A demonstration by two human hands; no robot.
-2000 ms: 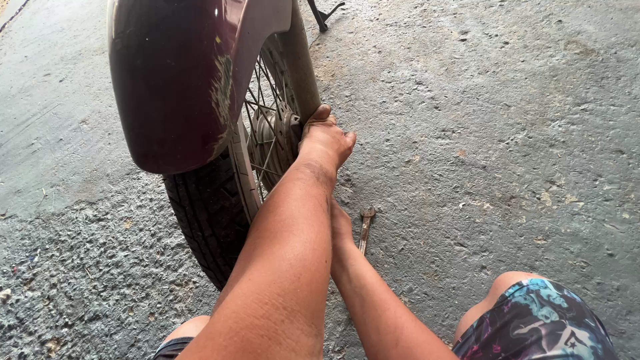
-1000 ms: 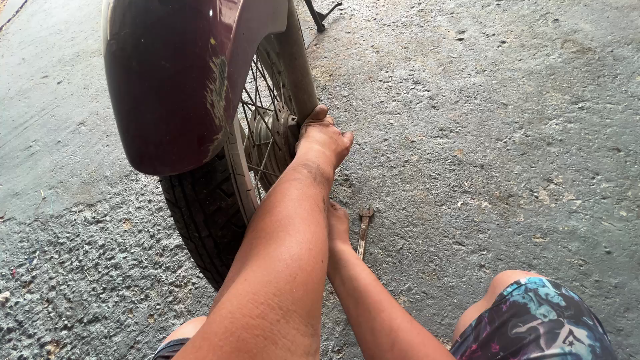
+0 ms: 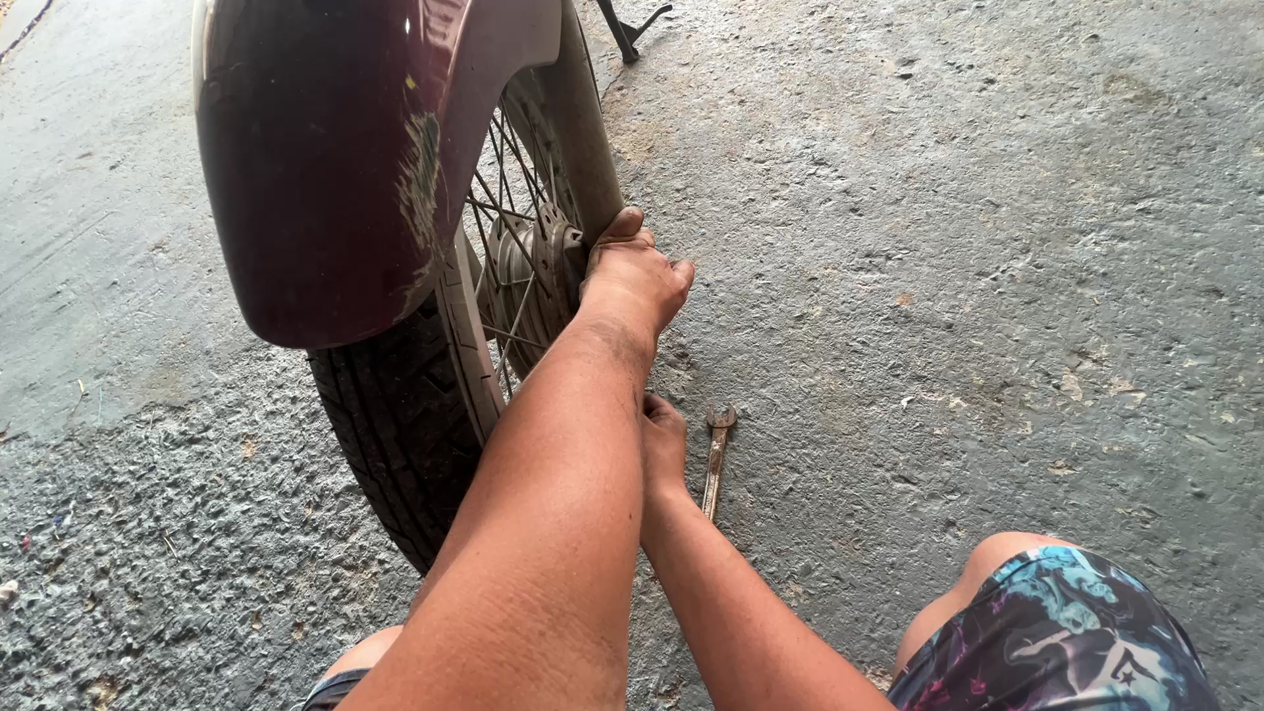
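Note:
My left hand (image 3: 637, 272) is at the lower end of the motorcycle's fork leg (image 3: 585, 138), beside the wheel hub (image 3: 528, 281); its fingers are curled, and what they grip is hidden. Lower down, my right hand (image 3: 665, 439) is partly behind my left forearm, fingers bent, with anything in it out of sight. The spoked front wheel has a black tire (image 3: 395, 434) under a scratched maroon fender (image 3: 316, 168). Just right of my right hand, an open-end wrench (image 3: 716, 459) lies on the floor.
Rough grey concrete floor (image 3: 938, 296) spreads around the wheel. A dark metal stand or lever (image 3: 627, 35) shows at the top, behind the fork. My knees, in patterned shorts (image 3: 1066, 632), are at the bottom on both sides.

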